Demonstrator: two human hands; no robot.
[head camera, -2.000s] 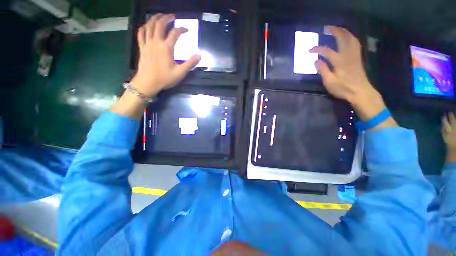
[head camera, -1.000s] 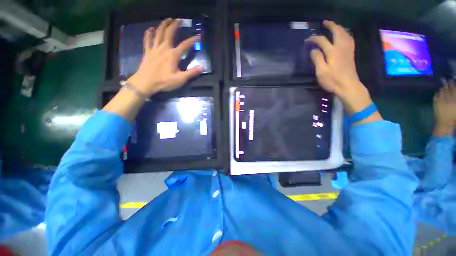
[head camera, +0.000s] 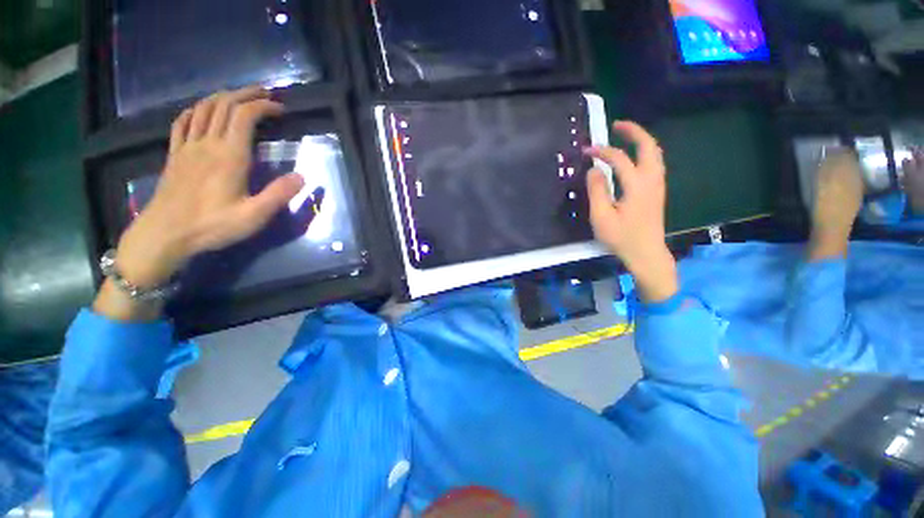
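A black four-pocket tray holds dark-screened tablets. My left hand is spread over the lower left tablet, its thumb near a bright reflection; it holds nothing. My right hand is at the right edge of the white-edged tablet, fingers apart, a fingertip at the screen's edge; it holds nothing. Whether either hand touches glass I cannot tell. The upper left tablet and upper right tablet are cut off by the top edge and show small white dots.
At the upper right, a lit tablet shows a colourful screen. Another person's hand is over devices at the far right. A small black device lies below the white-edged tablet. A blue object is at the lower right.
The view has shifted, so the trays sit higher and further left. Both hands have moved from the upper tablets to the lower ones. The lower left tablet's white block has gone.
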